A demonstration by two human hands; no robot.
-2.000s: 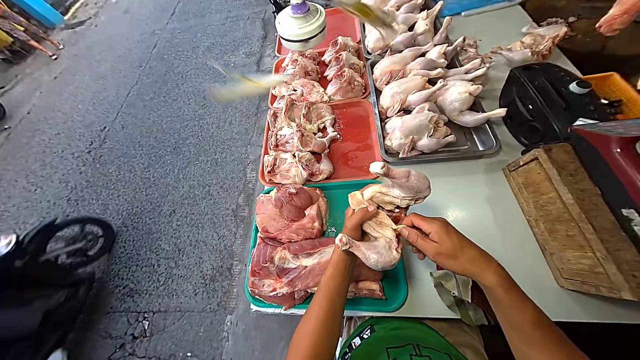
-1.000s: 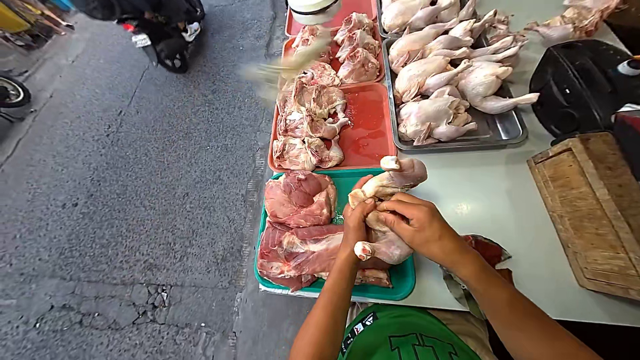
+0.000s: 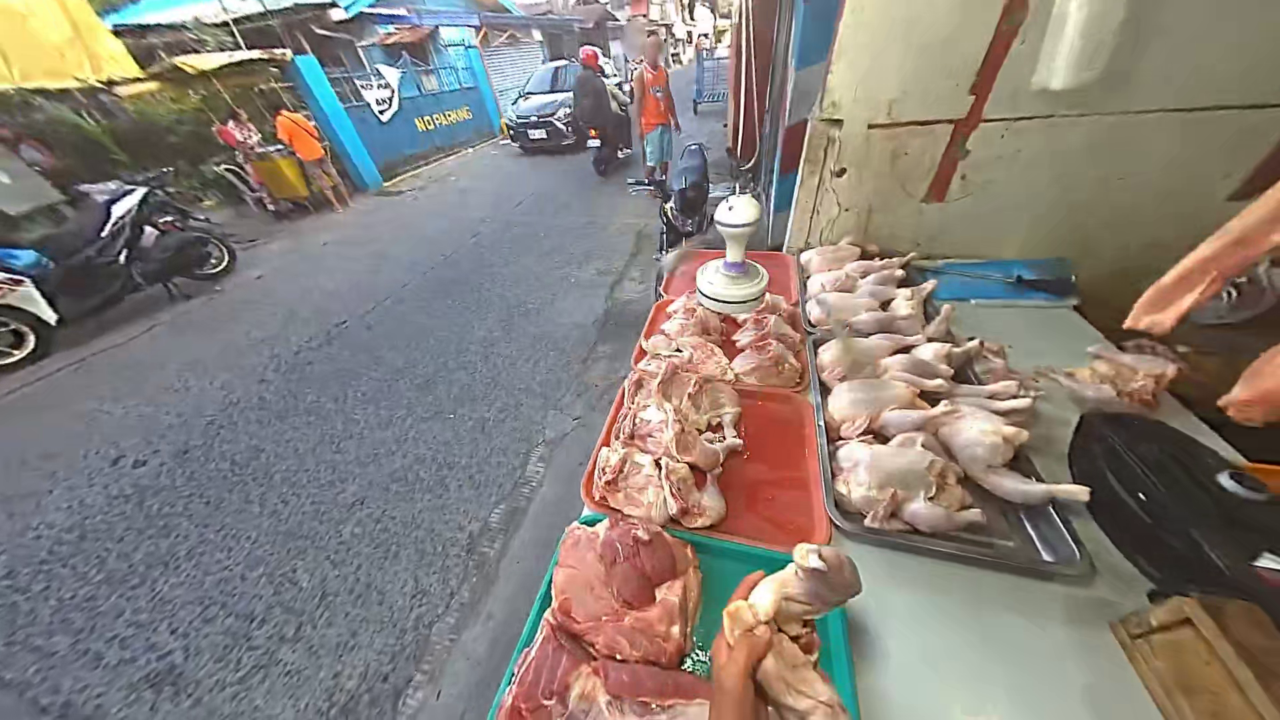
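Note:
Low in the head view, my left hand (image 3: 738, 640) grips a raw chicken piece (image 3: 805, 590) over the right side of a green tray (image 3: 715, 560). Large cuts of raw red meat (image 3: 628, 590) lie in that tray, left of my hand. Beyond it, a red tray (image 3: 775, 470) holds raw chicken pieces (image 3: 665, 440) along its left side. A metal tray (image 3: 1040, 535) of raw chicken legs and other pieces (image 3: 900, 410) stands to the right. My right hand is out of view.
A white fan-like device (image 3: 735, 260) stands among the far red trays. A wooden board (image 3: 1195, 655) and a black object (image 3: 1160, 490) lie at right. Another person's arm (image 3: 1215, 260) reaches in there. A street with parked motorcycles (image 3: 120, 230), people and a car (image 3: 545, 105) runs left.
The view has tilted up strongly to show the street and wall. My right hand, on the chicken piece a second ago, has left the view. My left hand still grips the piece.

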